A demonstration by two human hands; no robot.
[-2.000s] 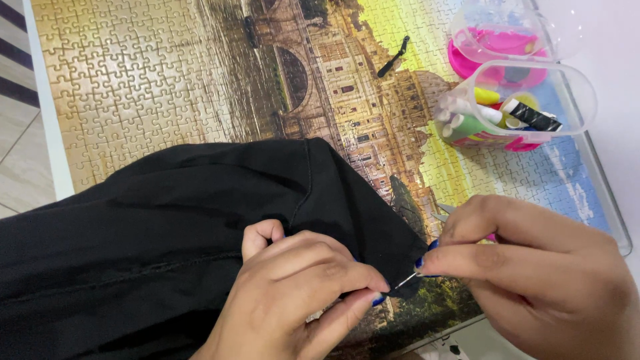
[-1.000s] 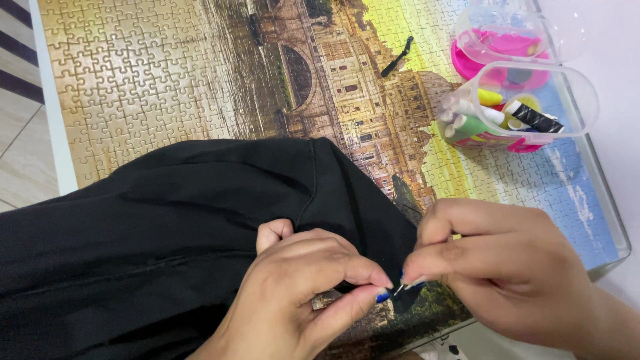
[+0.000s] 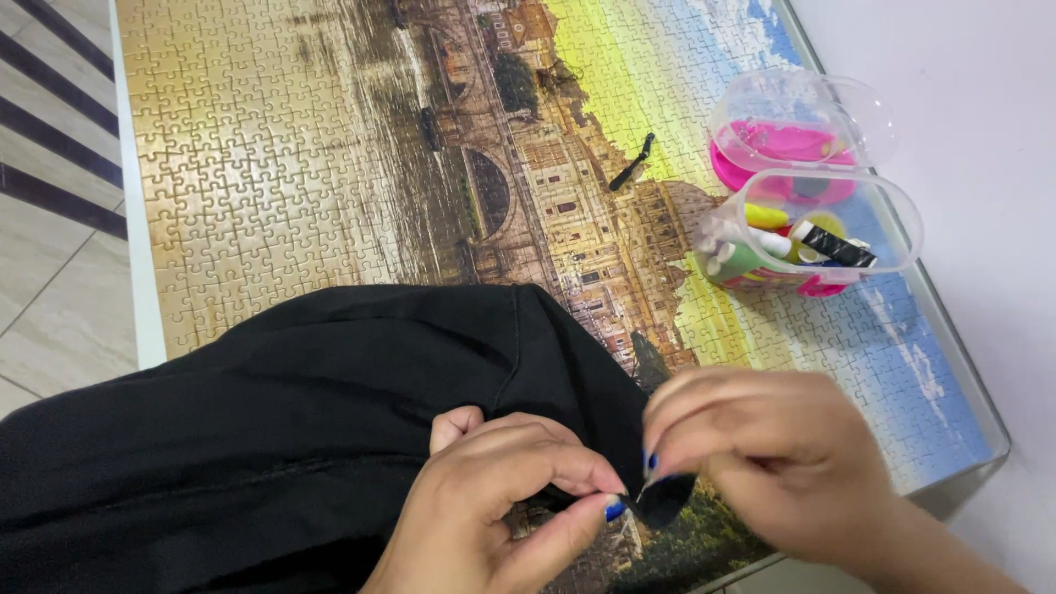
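A black fabric garment [image 3: 272, 412] with visible seams lies across the lower left. My left hand [image 3: 520, 495] pinches its edge between thumb and index finger, near the garment's right end. Close by on the right, my right hand [image 3: 759, 462] has thumb and fingertips pinched on a thin needle [image 3: 641, 493], which points down toward the pinched cloth. The right hand is slightly blurred. Whether the needle's tip touches the fabric cannot be told, and no thread shows clearly.
Beneath the garment is a jigsaw puzzle [image 3: 247, 165] picturing a bridge and buildings. On it stand a clear plastic box [image 3: 903, 223] of thread spools and its pink-based companion container [image 3: 726, 161]. A short black strip [image 3: 632, 162] lies left of them. Dark slats [image 3: 58, 140] are at the far left.
The right hand has drawn slightly away from the left fingertips, opening a small gap between them. The left hand keeps its pinch on the cloth.
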